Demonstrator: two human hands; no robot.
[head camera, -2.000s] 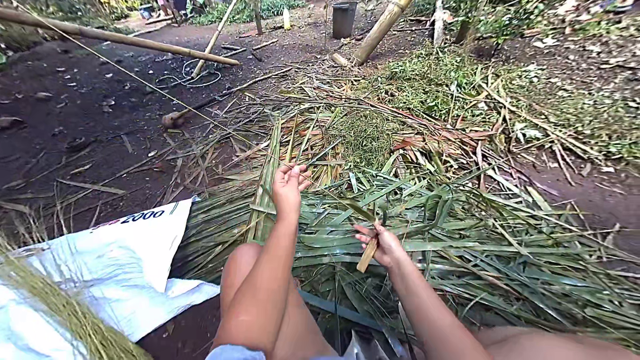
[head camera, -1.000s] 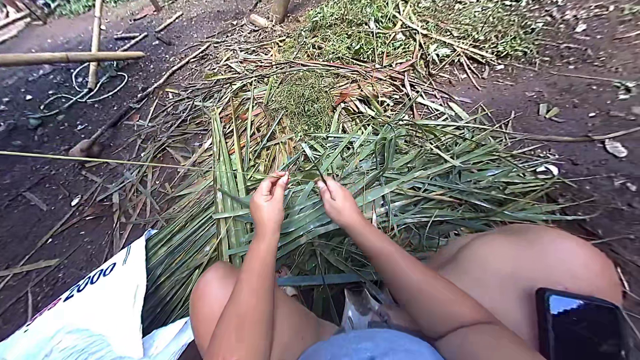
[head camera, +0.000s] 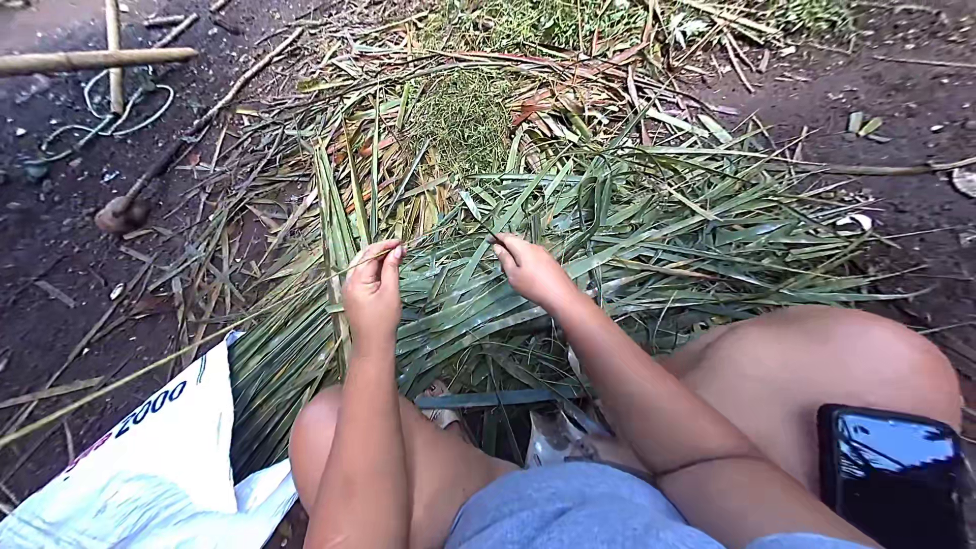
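Observation:
My left hand (head camera: 374, 286) pinches a long thin palm-leaf rib (head camera: 164, 360) between thumb and fingertips; the rib runs down to the lower left, over a white sack. My right hand (head camera: 530, 267) is level with it, a short gap to the right, its fingertips closed on a thin dark strip or tip of leaf. Whether both hands hold the same piece cannot be told. Beneath and beyond them lies a heap of long green leaf strips (head camera: 648, 244). A small tangle of fine green shavings (head camera: 465, 122) rests on the heap's far side.
A white woven sack (head camera: 152, 473) with printing lies at the lower left. A phone (head camera: 892, 473) rests on my right thigh. At the upper left are a bamboo pole (head camera: 99, 59), a pale rope (head camera: 145, 114) and a stick (head camera: 198, 122) on dark soil.
The broader, tan-ended piece in my right hand two seconds ago is no longer in it. My hands came together a second ago and are now slightly farther apart. The view has tilted down.

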